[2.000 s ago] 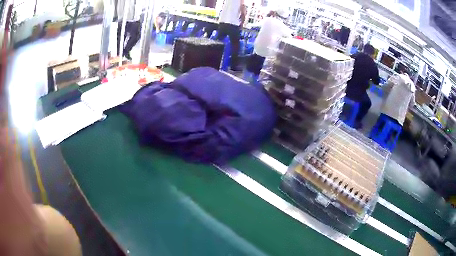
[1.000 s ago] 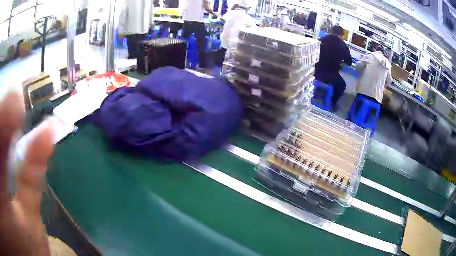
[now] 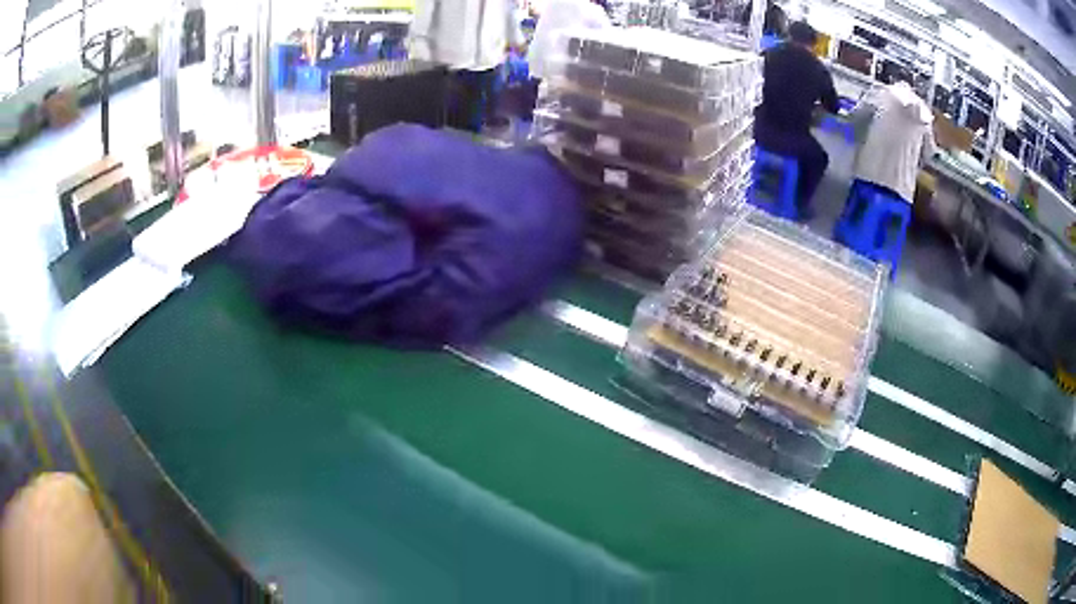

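Note:
A clear plastic tray [image 3: 755, 336] sits on the green bench [image 3: 354, 472], right of centre, with a row of small dark and brassy parts along its near side and tan strips behind. A stack of several clear trays [image 3: 661, 153] stands behind it. A crumpled dark blue cloth bundle [image 3: 413, 236] lies left of the stack. A blurred, rounded skin-coloured shape at the bottom left corner seems to be part of my left hand [image 3: 59, 543], cut off by the edge; its fingers cannot be made out. It touches none of these things. My right hand is not in view.
White sheets [image 3: 118, 307] lie at the bench's left end, near a red and white disc [image 3: 245, 172]. A black ribbed box [image 3: 387, 104] stands behind the bundle. A tan cardboard piece [image 3: 1010, 533] is at the lower right. Metal posts rise at the left. People sit or stand beyond the bench.
The blurred hand raised at the left edge has gone from there; only the rounded shape at the bottom left shows. The view has shifted, bringing more of the cardboard piece into the frame.

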